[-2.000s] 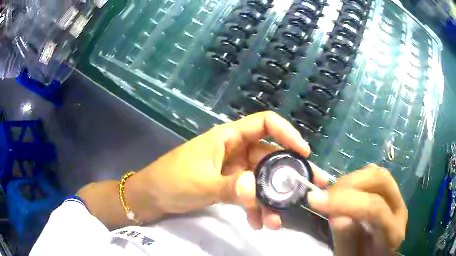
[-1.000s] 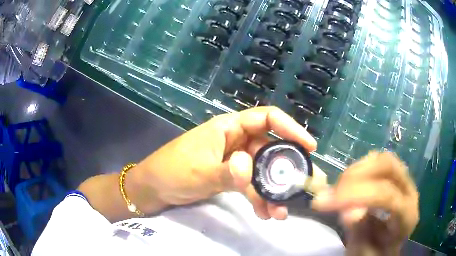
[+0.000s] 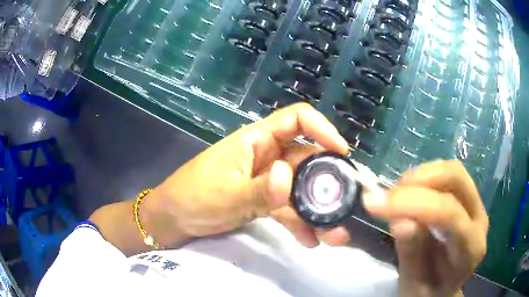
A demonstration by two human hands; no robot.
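Observation:
My left hand [image 3: 217, 180] holds a speaker driver [image 3: 325, 190] by its black rim, between thumb and fingers. Its clear, shiny front faces me, and a pink-red ring shows around the pale centre. My right hand [image 3: 438, 212] is just right of the driver and slightly blurred. It pinches a thin pale stick, likely a cotton swab [image 3: 361, 176], whose end lies at the driver's upper right edge. The tip is too blurred to tell if it touches.
A large clear blister tray [image 3: 174, 87] lies on the green bench beyond my hands. Rows of black drivers [image 3: 313, 47] stand in its middle slots. Stacked clear packs [image 3: 49, 61] are at upper left. Blue stools [image 3: 49, 232] stand on the grey floor at left.
The driver and both hands have moved slightly up in view. The swab has shifted from the driver's centre, across its lower right, to its upper right edge.

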